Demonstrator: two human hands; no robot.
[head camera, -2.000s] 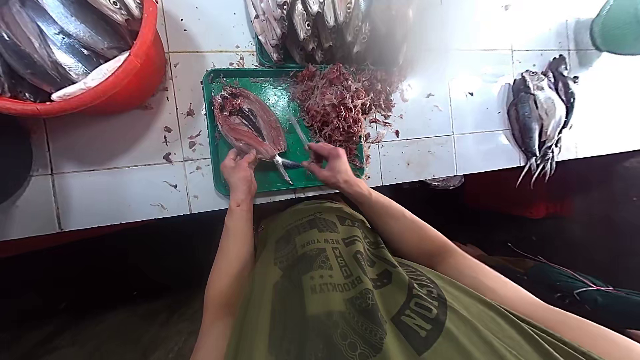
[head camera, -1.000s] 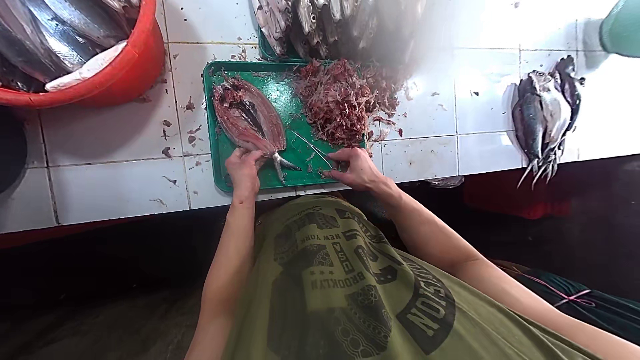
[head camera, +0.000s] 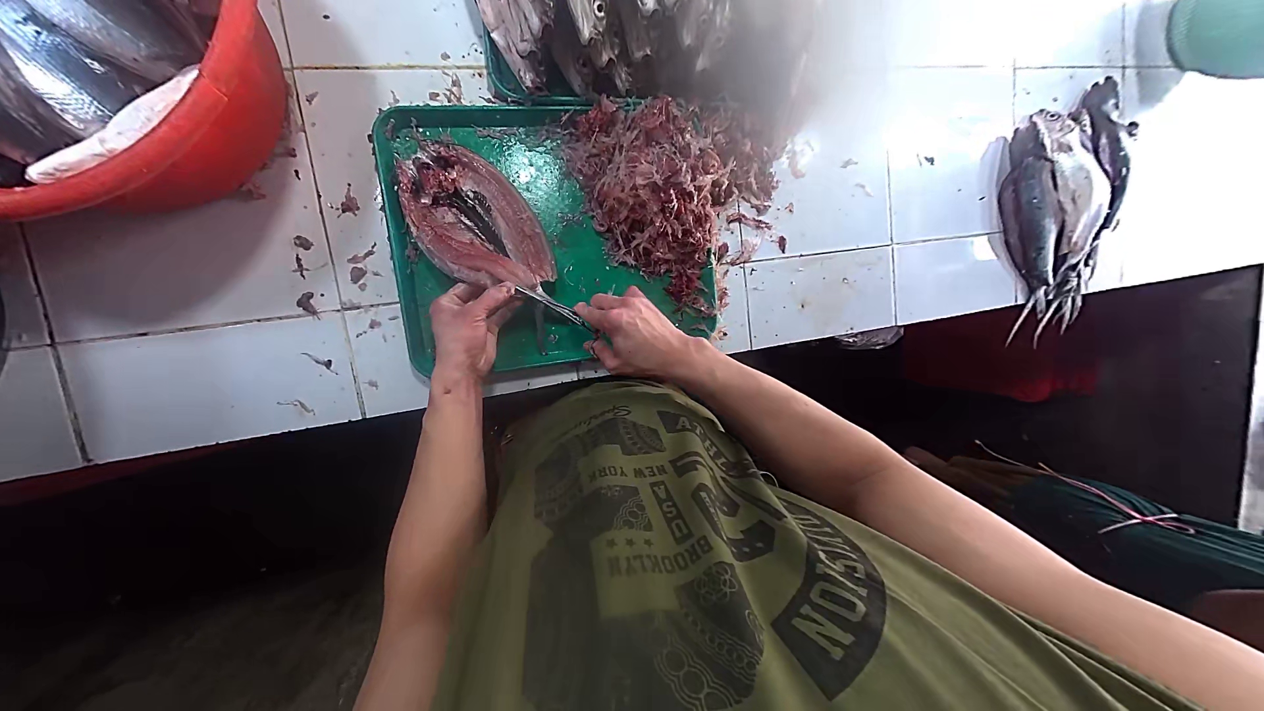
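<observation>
A fish split open and laid flat (head camera: 474, 212) lies on the left part of a green plastic tray (head camera: 563, 247), its tail end toward me. My left hand (head camera: 468, 329) pinches the fish near its tail. My right hand (head camera: 629, 331) is shut on a slim metal tool (head camera: 551, 303), whose tip reaches the tail end beside my left fingertips; whether it is tweezers or a knife, I cannot tell. A heap of reddish fish scraps (head camera: 657, 183) covers the right part of the tray and spills past its edge.
At the left stands a red plastic tub (head camera: 242, 109) of whole fish. Behind the tray is another green tray (head camera: 504, 74) with several fish. Several whole fish (head camera: 1057, 197) lie at the right on the white tiled counter (head camera: 820, 296), near a green container (head camera: 1220, 38). Part of the view is hazy.
My right hand has moved left, bringing the metal tool from a spot apart from the fish to its tail end. My left hand stays at the tail.
</observation>
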